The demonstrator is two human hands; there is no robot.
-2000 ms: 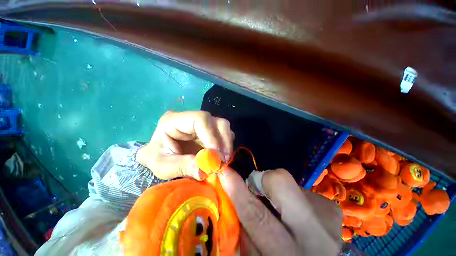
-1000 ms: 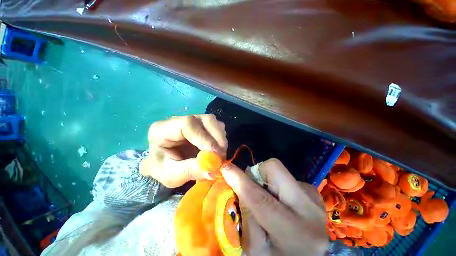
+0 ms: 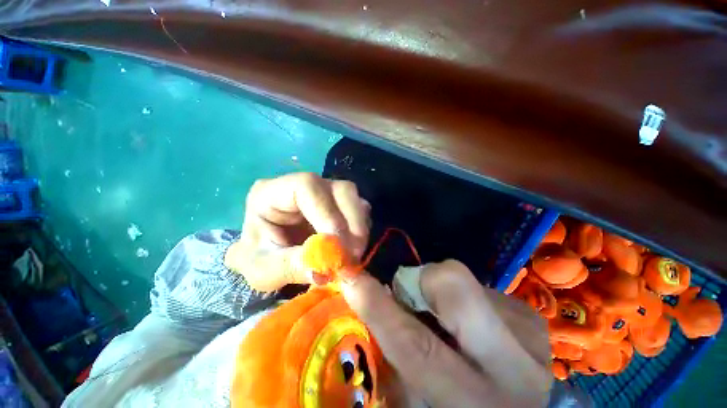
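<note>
An orange plush toy [image 3: 275, 343] hangs below my hands, its yellow-ringed face patch turned to the right. Its small round stub [image 3: 325, 255] is up between my fingers. My left hand [image 3: 299, 227] pinches the stub from the left. My right hand [image 3: 446, 335] holds the toy at the base of the stub, with a whitish wrap [image 3: 410, 288] on one finger. An orange thread [image 3: 392, 231] loops from the stub towards my right hand. No needle can be made out.
The brown-covered table [image 3: 478, 103] runs across the top, with a paper scrap [image 3: 650, 125] on it. A blue crate [image 3: 681, 374] of orange pieces [image 3: 606, 287] is at the lower right. Blue plastic stools or crates [image 3: 28, 68] stand at the left.
The toy's body has swung a little left and down compared with one second ago, and its face patch shows more fully. Both hands keep their hold at the stub. The view has shifted slightly.
</note>
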